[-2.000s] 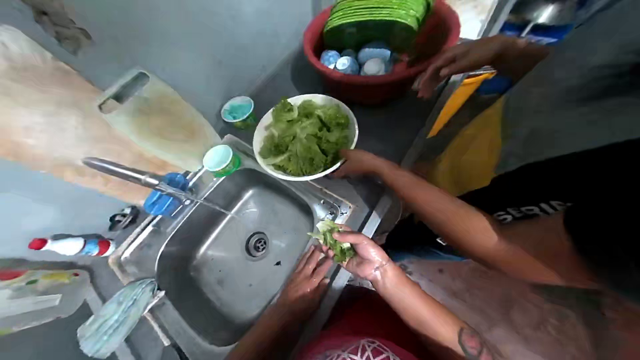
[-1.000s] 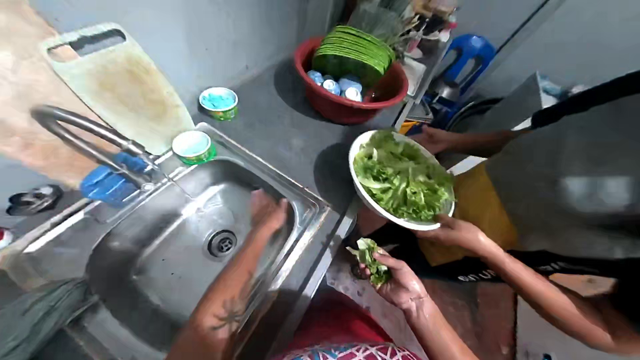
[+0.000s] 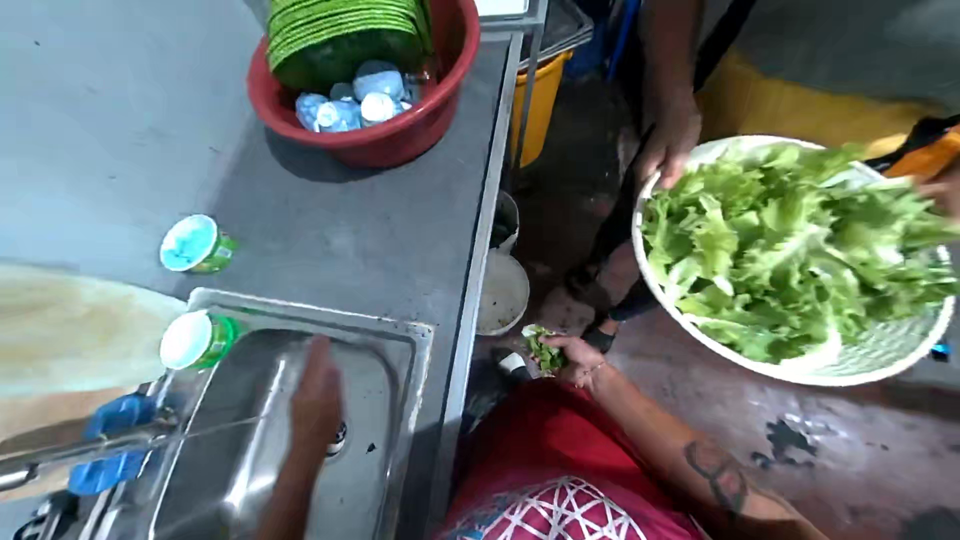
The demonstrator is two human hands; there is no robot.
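Note:
My left hand (image 3: 318, 397), blurred, is over the stainless steel sink (image 3: 360, 465), near its drain, and nothing shows in it. My right hand (image 3: 576, 360) holds a small bunch of leafy scraps (image 3: 543, 351) beyond the counter's edge, low above the floor. At the right, a white basket (image 3: 795, 373) full of green lettuce leaves (image 3: 780, 240) is held by another person, one hand (image 3: 672, 139) on its left rim and the other at the far right edge of the view. A thin stream of water runs from the faucet (image 3: 90, 446).
A red plastic basin (image 3: 390, 142) with green woven items and plastic bottles stands on the counter (image 3: 360, 232). Two small tubs (image 3: 189, 244) sit by the sink and a cutting board (image 3: 82, 330) leans left. A whitish bucket (image 3: 502, 292) stands on the floor beside the counter.
The other person's basket of lettuce has moved away from the counter. My right hand still holds the scraps, now lower and past the counter's edge. The view has shifted to the right.

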